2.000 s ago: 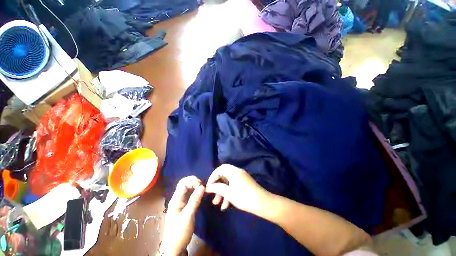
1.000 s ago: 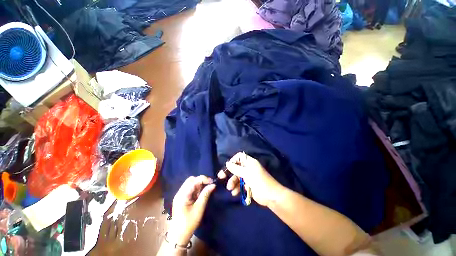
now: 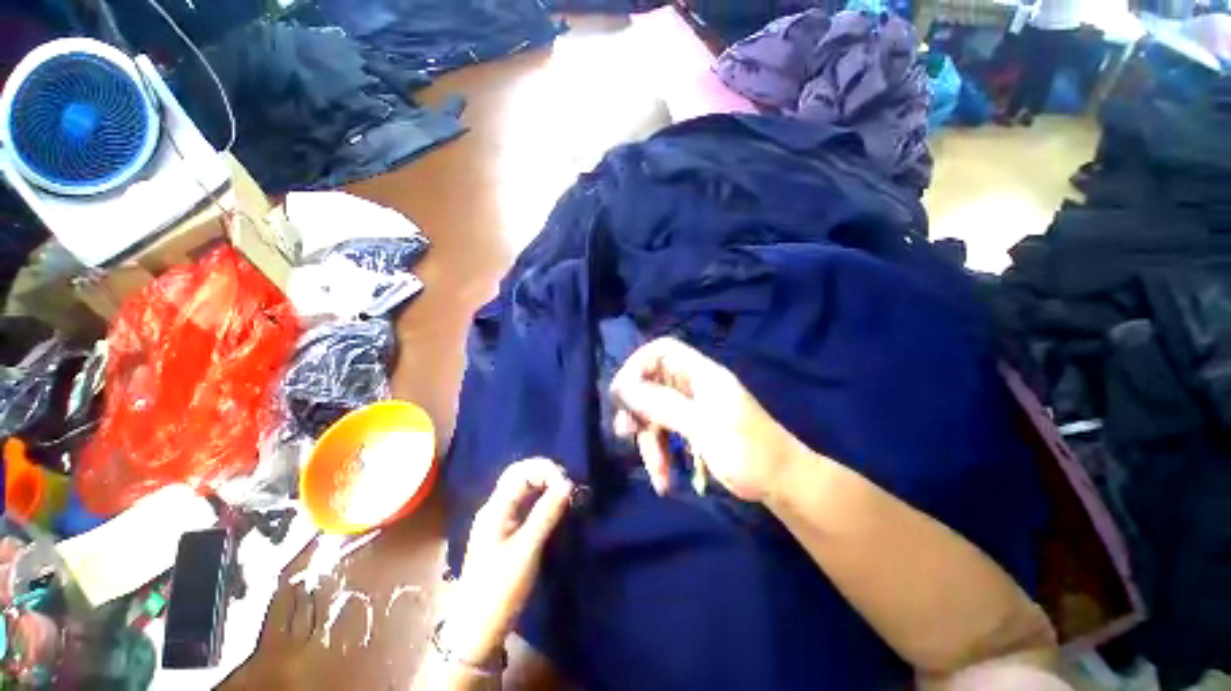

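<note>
A large navy blue suit jacket (image 3: 864, 365) lies heaped in front of me. My left hand (image 3: 520, 520) pinches the jacket's edge, with a small dark spot, perhaps a button, at its fingertips. My right hand (image 3: 695, 412) is raised above the jacket, up and to the right of my left hand, with thumb and forefinger together. A small tool with a blue part (image 3: 699, 475) shows under its palm. A needle or thread at the right fingertips is too fine to make out.
Left of the jacket are an orange bowl (image 3: 369, 467), loose thread ends (image 3: 354, 618), a phone (image 3: 199, 598), a red plastic bag (image 3: 196, 378) and a fan (image 3: 84, 119). Dark garments (image 3: 1161, 365) lie at right. A person (image 3: 1046, 54) stands far back.
My right hand has moved from beside my left fingertips up and to the right. My left hand stays near the jacket edge. The view has shifted slightly.
</note>
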